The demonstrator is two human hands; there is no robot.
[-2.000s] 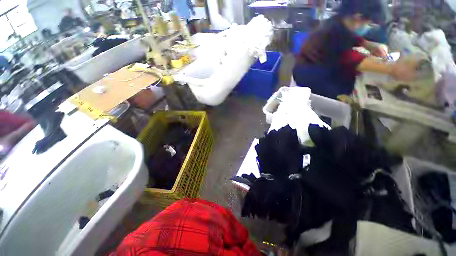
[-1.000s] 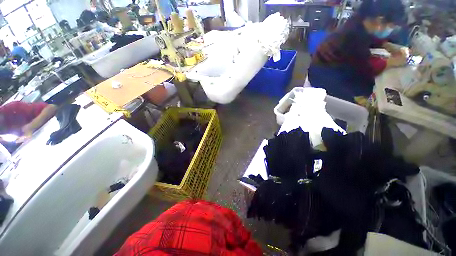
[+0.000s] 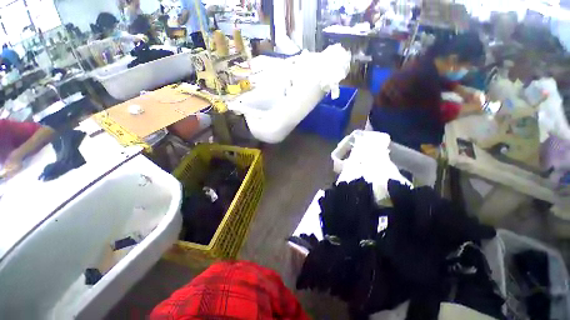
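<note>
Neither of my hands is in the picture; only a red plaid sleeve or garment of mine (image 3: 231, 294) shows at the bottom middle. Nearest in front, to the right, lie tied bundles of black cut fabric (image 3: 400, 250), heaped beside and over one another, with pale cord around some. White fabric (image 3: 365, 159) lies behind them at a pale plastic tub (image 3: 422, 167). To the left of the sleeve stands a yellow crate (image 3: 234, 219) with dark pieces and a small white tag inside.
A long white tub (image 3: 165, 206) with a few dark scraps is at left, beside a white table (image 3: 37, 200) bearing a black bundle. A masked person (image 3: 412, 94) works at right. A blue bin (image 3: 334, 115) and white-filled tub (image 3: 269, 125) stand behind.
The view has shifted left and right slightly and tilted, so the bundles and crate sit a little lower in it. The arm of the person at far left shows more than at first. No hand of mine has appeared.
</note>
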